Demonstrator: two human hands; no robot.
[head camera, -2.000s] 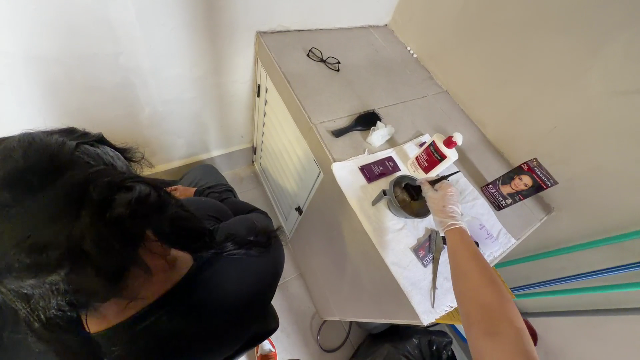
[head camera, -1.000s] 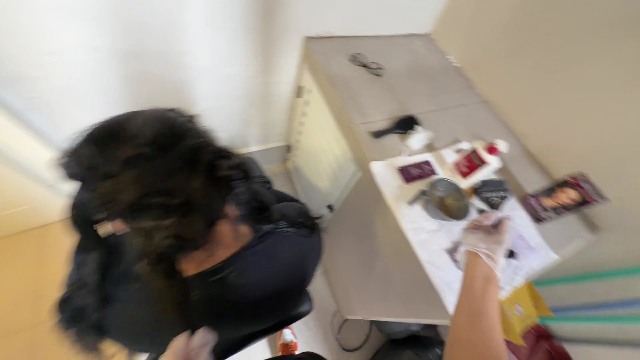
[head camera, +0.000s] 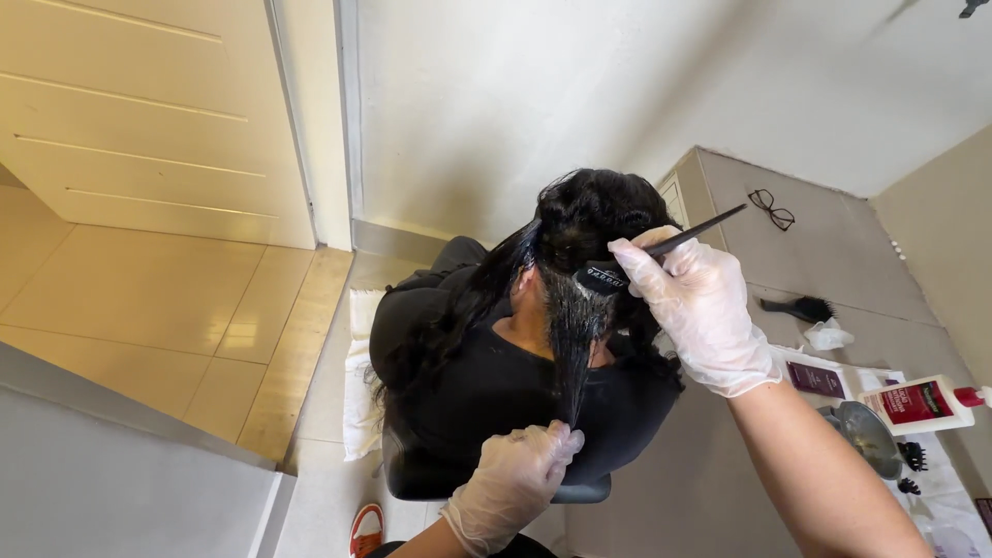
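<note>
A person in a black top sits on a chair, back turned to me. My gloved right hand (head camera: 686, 298) grips a black hair tint brush (head camera: 694, 231); its wide head lies against the hair at the back of the person's head. My gloved left hand (head camera: 518, 479) pinches the lower end of a long section of dark hair (head camera: 575, 341), drawn down over the back. Whitish cream coats the top of that section below the brush. Beyond my right forearm, a grey mixing bowl (head camera: 869, 440) rests on a white towel (head camera: 949, 473) beside a pump bottle (head camera: 914, 404).
On the tiled counter (head camera: 814, 263) lie eyeglasses (head camera: 771, 210), a black hairbrush (head camera: 802, 308) and a crumpled tissue (head camera: 829, 335). Black hair clips (head camera: 913, 456) and a purple packet (head camera: 815, 379) are on the towel. A cream door (head camera: 155, 116) stands at the left.
My right hand has moved from the bowl on the counter to the person's head with the brush. My left hand now holds the hair section. The view has swung left.
</note>
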